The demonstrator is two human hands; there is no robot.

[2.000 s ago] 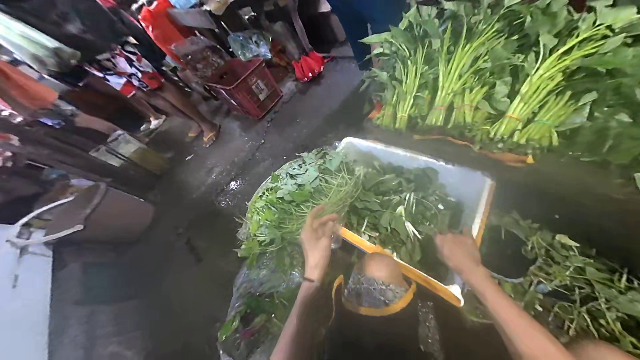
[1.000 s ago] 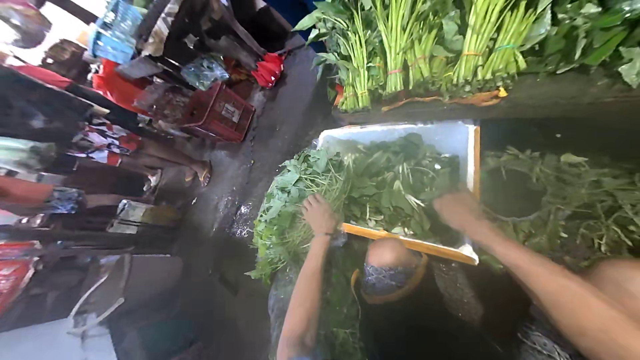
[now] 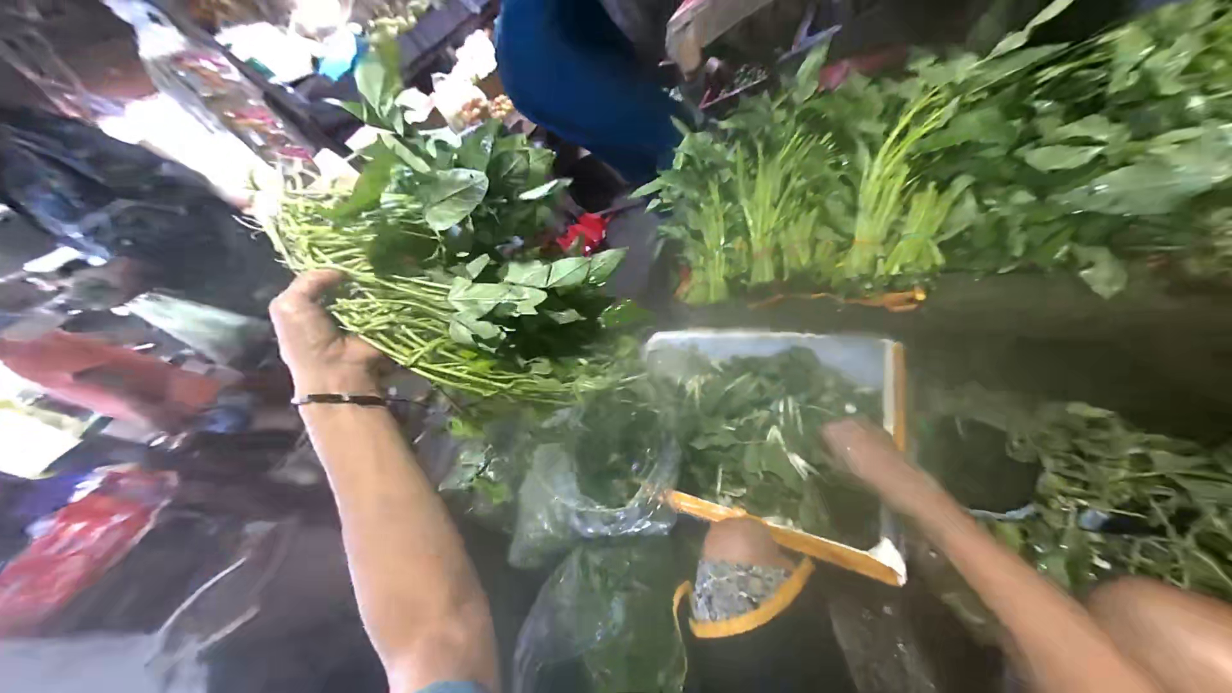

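My left hand (image 3: 322, 332), with a dark bracelet at its wrist, grips a large bunch of leafy green stems (image 3: 433, 337) and holds it raised at the left. Long thin stems fan out from the hand, with leaves toward the right. My right hand (image 3: 857, 448) is blurred, at the right side of a white foam box (image 3: 894, 385) edged with orange tape; whether its fingers hold anything cannot be told. Loose greens (image 3: 760, 414) fill much of the box. Below the raised bunch, a clear plastic bag (image 3: 616, 510) with greens inside sits left of the box.
Tied bundles of long-stemmed greens (image 3: 866, 212) stand beyond the box. More loose greens (image 3: 1136, 500) lie at the right. My knee (image 3: 741, 577) is close against the box's near edge. A blue object (image 3: 587, 77) is at the top, and blurred market goods fill the left.
My left hand was over the greens beside the box; now it has lifted a large bunch up and to the left. My right hand remains at the box's right side. The view has shifted.
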